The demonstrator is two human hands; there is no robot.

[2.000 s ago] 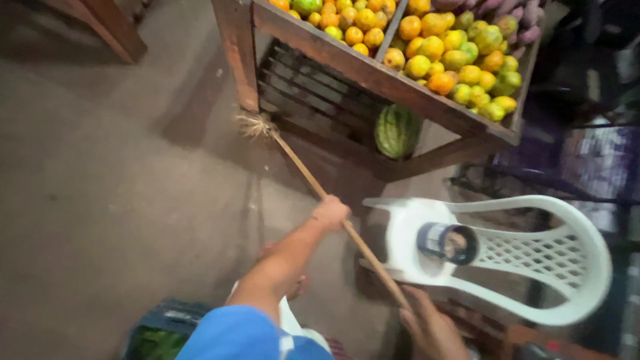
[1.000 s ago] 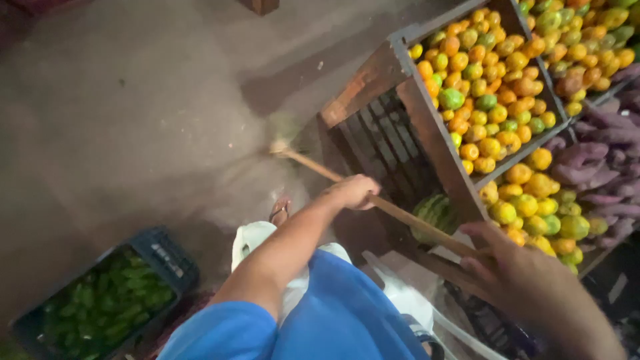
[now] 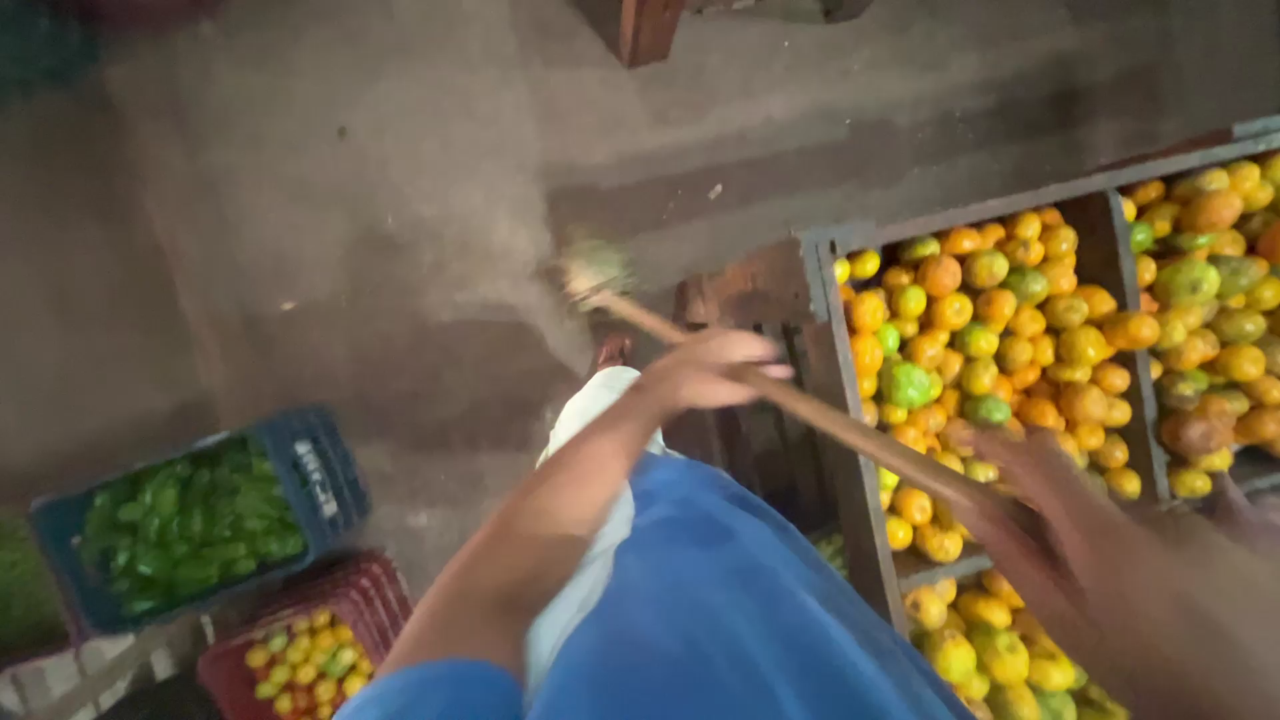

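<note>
A broom (image 3: 850, 430) with a wooden handle runs slantwise across the middle of the view, its blurred bristle head on or just over the concrete floor (image 3: 400, 200). Around the lower part of the handle my left hand (image 3: 715, 370) is closed. My right hand (image 3: 1060, 510), blurred by motion, is on the upper end of the handle at the right, over the fruit. Near the broom head one sandaled foot (image 3: 613, 352) shows past my light trousers (image 3: 590, 410).
A wooden display stand (image 3: 875, 530) holds orange and yellow citrus-like fruit (image 3: 1000, 320) in compartments at the right. At lower left are a blue crate (image 3: 320, 480) of green peppers and a red crate (image 3: 375, 590) of small yellow-red produce. A wooden leg (image 3: 650, 30) stands at the top.
The view has swung considerably. Both hands have stayed on the broom handle. The white chair and the watermelon, seen two seconds ago, are out of sight; the red crate has come into view.
</note>
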